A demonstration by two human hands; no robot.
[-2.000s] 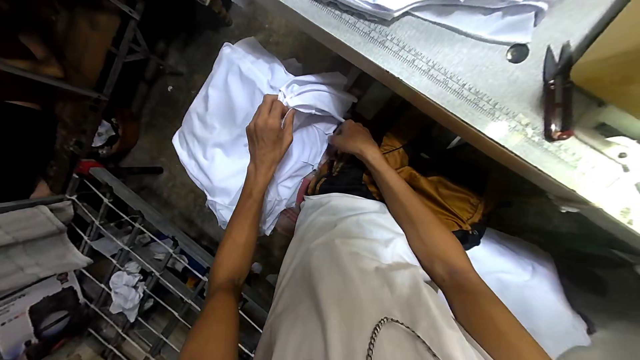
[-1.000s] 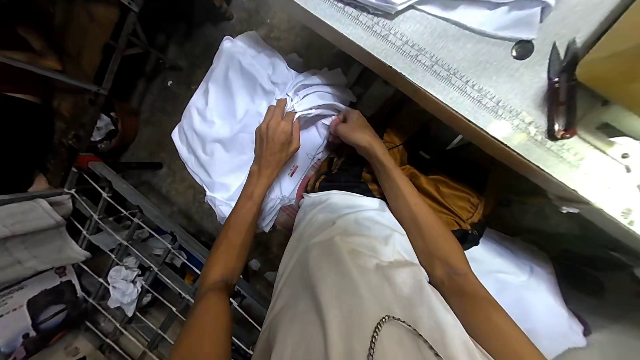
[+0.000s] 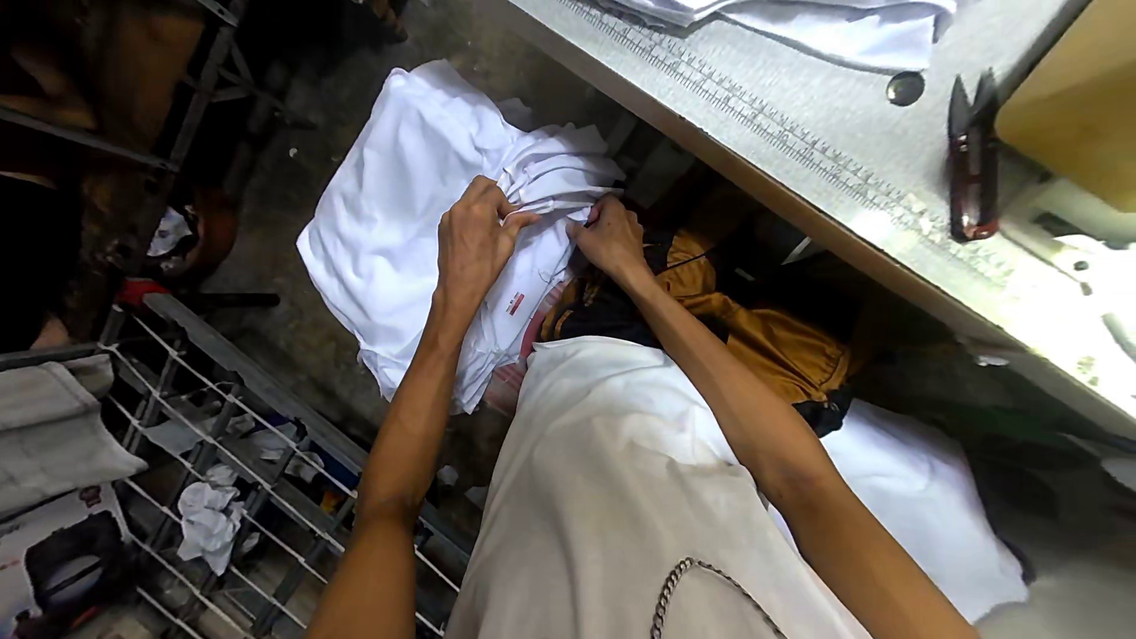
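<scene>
A pile of white fabric garments (image 3: 399, 204) lies beside my lap, below the worktable, its upper right part gathered in folds. My left hand (image 3: 479, 235) pinches a fold of the white fabric between thumb and fingers. Close to its right, my right hand (image 3: 611, 235) grips the edge of the same folds with bent fingers. A small red printed mark (image 3: 516, 303) shows on the fabric below the hands. The fingertips of my right hand are partly hidden by the cloth.
The worktable (image 3: 710, 106), with a printed ruler scale, crosses the upper right. On it are thread snips (image 3: 974, 160), folded white cloth (image 3: 825, 27) and part of a sewing machine (image 3: 1092, 275). A metal rack with cords (image 3: 257, 382) stands lower left. More white cloth (image 3: 914, 497) lies lower right.
The fingers of both hands have shifted slightly on the gathered folds. The red mark, hidden two seconds ago, shows now. The pile stays in about the same place.
</scene>
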